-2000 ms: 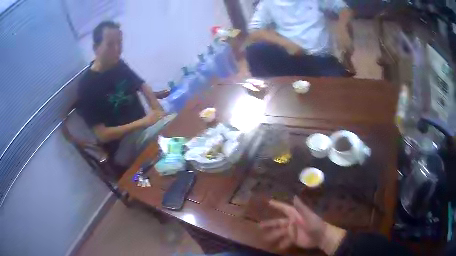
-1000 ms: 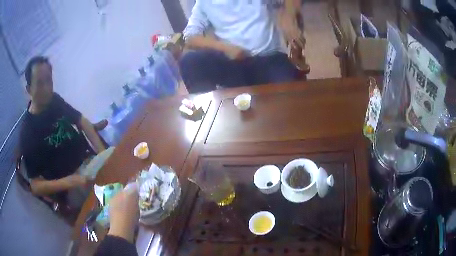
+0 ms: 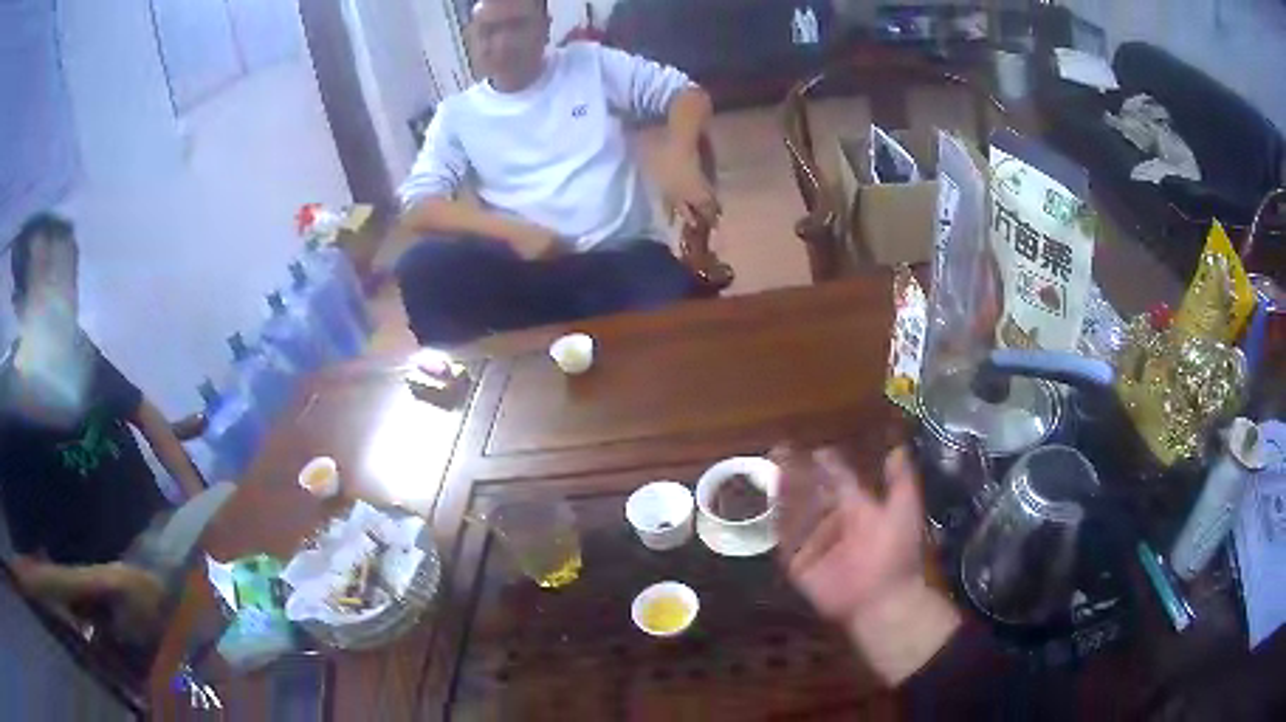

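Note:
My right hand comes in from the lower right, palm up with fingers apart, blurred and with nothing seen in it. It is just right of the white lidded bowl, which stands uncovered with dark leaves inside. The hand covers the spot right of the bowl; I cannot see the lid. A white cup with a dark spot inside stands left of the bowl. A white tea cup with yellow tea is nearer me. The clear glass pitcher holds yellow tea at its bottom. My left hand is out of view.
The glass ashtray with tissue and butts, a green tissue pack and keys are at left. The silver kettle, glass pot and packets crowd the right. Two people sit across and at left.
The view has swung right. The left hand that was by the ashtray is gone from view. My right hand has come in beside the lidded bowl, where the lid leaned before.

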